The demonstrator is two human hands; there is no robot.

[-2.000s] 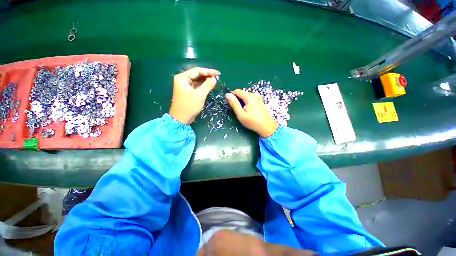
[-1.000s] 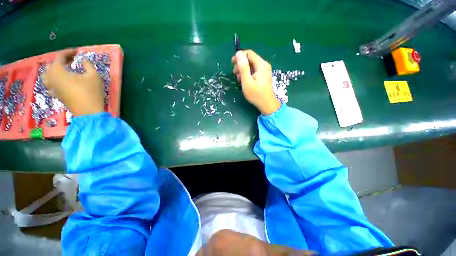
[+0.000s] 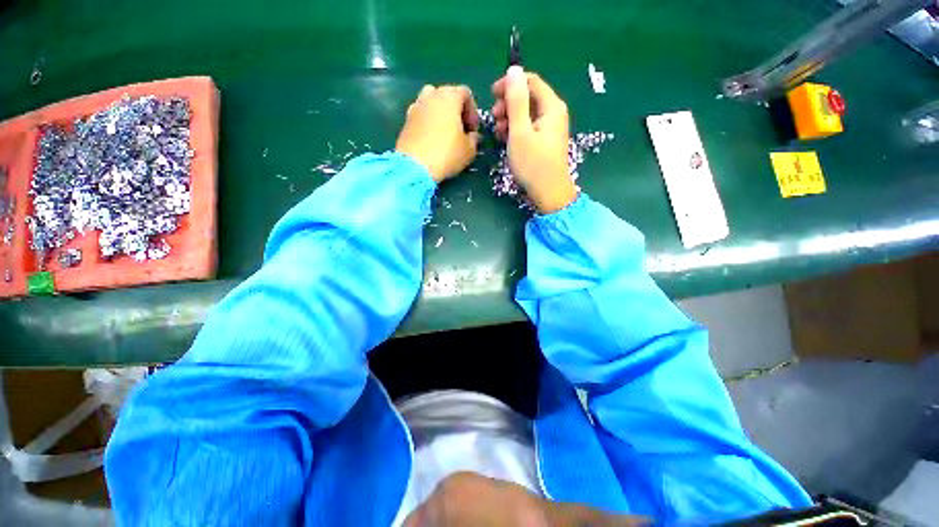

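My right hand is closed around a dark hand tool, its pointed tip upward, away from me. My left hand is beside it over the green belt, back of the hand up, fingertips curled down by the pile; what they touch is hidden. A pile of small silvery parts lies beside and partly under my right hand. Thin silvery offcuts are scattered below and left of my left hand. A salmon-red tray heaped with silvery parts stands at the left.
A long white card lies right of my hands, with a white scrap above it. A yellow stop box with a red knob, a yellow label and a metal post are at the right. A green tag is on the tray.
My left hand has moved from over the tray back beside my right hand. Over the last second my right hand keeps the tool, tip up. The view has shifted slightly.
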